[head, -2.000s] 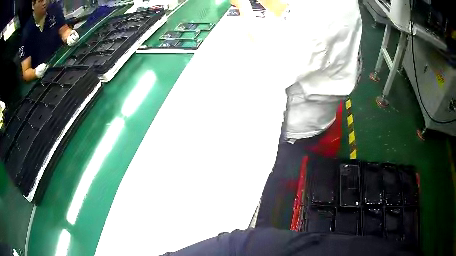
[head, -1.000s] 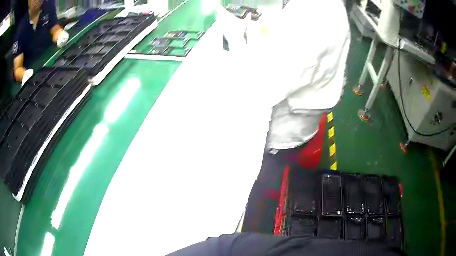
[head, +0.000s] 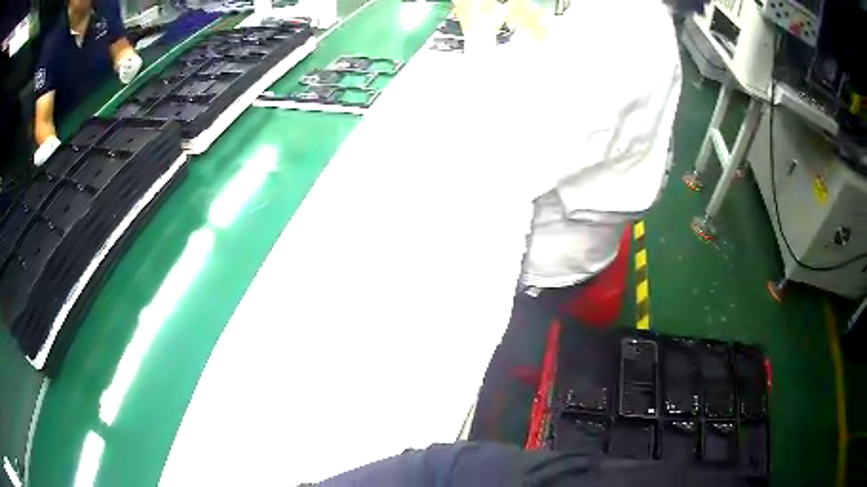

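Neither of my hands is in the picture. A dark sleeve (head: 456, 466) crosses the bottom edge. Nearest in front of me lies a large white table sheet (head: 314, 276), overexposed and without detail. It covers the right side of the glossy green bench (head: 228, 224). Several phone frames (head: 328, 87) lie beyond a white divider strip (head: 309, 105) at the far part of the bench.
Stacked black blister trays (head: 86, 195) line the left side. A person (head: 81, 57) with white gloves stands behind them. Another person in white clothing (head: 608, 114) is beyond the sheet. A red crate with black trays (head: 665, 390) is at lower right, near machines (head: 818, 181).
The view has shifted slightly. The far person's light-coloured arms and white-clothed body have moved a little. The gloved person at left has shifted their hands slightly.
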